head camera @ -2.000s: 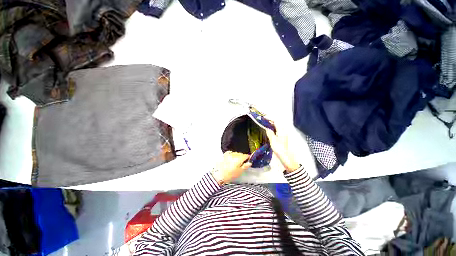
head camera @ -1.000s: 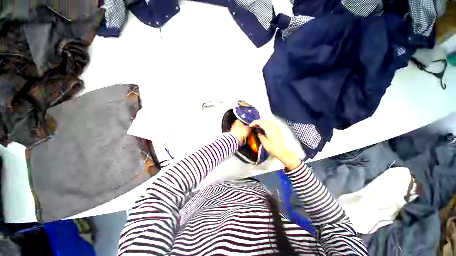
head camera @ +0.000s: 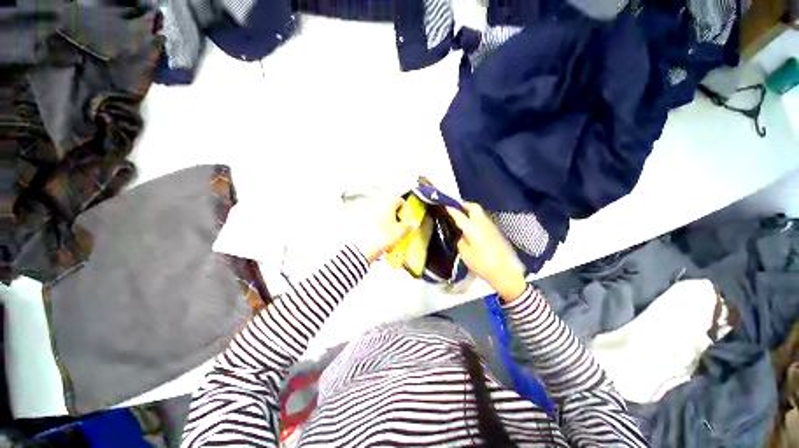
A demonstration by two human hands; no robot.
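A small navy pouch point(head camera: 445, 241) is held open near the table's front edge, its dark inside showing. My right hand point(head camera: 489, 251) grips its rim on the right side. My left hand point(head camera: 383, 229) is at the pouch's left side and holds a yellow item point(head camera: 415, 238) at the opening; what the item is I cannot tell. A small pale item point(head camera: 357, 195) lies on the table just beyond my left hand.
A flat grey garment piece point(head camera: 153, 289) with plaid edges lies left, below a dark crumpled heap point(head camera: 88, 114). Navy garments point(head camera: 561, 122) lie right. A black hanger point(head camera: 740, 107) is at far right. Blue-grey garments point(head camera: 701, 385) and white cloth point(head camera: 661, 341) are lower right.
My left hand has come out of the pouch and moved left, with the yellow item now showing in it. My right hand still holds the pouch. The view has shifted.
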